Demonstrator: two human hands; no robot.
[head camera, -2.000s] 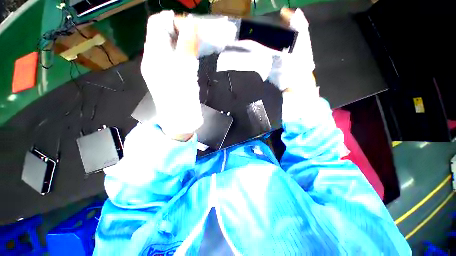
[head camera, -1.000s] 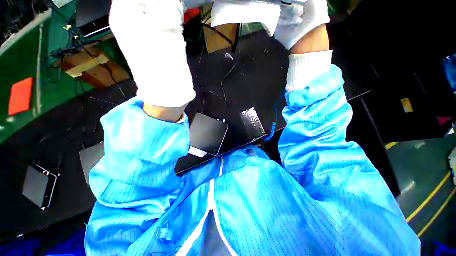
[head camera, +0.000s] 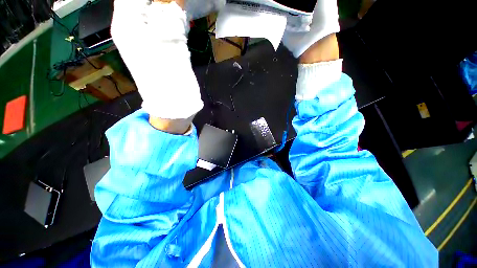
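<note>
A dark unit (head camera: 297, 4), likely a set-top box, is at the top edge and mostly cut off. A white sheet or label (head camera: 251, 23) with small print hangs below it. My right hand (head camera: 316, 26), in a white glove, holds the unit at its right side. My left hand (head camera: 151, 47), also white-gloved, reaches up at the left of the sheet. Its fingers are cut off by the top edge, so its grip is hidden. A grey box (head camera: 217, 145) with a white tag (head camera: 205, 165) lies on the black belt near my smock.
A shiny clear strip (head camera: 262, 132) lies right of the grey box. Two more boxes, one partly behind my left sleeve (head camera: 98, 175) and one farther left (head camera: 39, 201), lie on the belt. Cables and wooden blocks (head camera: 99, 78) are at the green bench. An orange pad (head camera: 14, 114) lies far left.
Both hands have risen towards the top edge with the held unit, which is now mostly out of view. The white sheet has shifted up with them. The view has tilted slightly.
</note>
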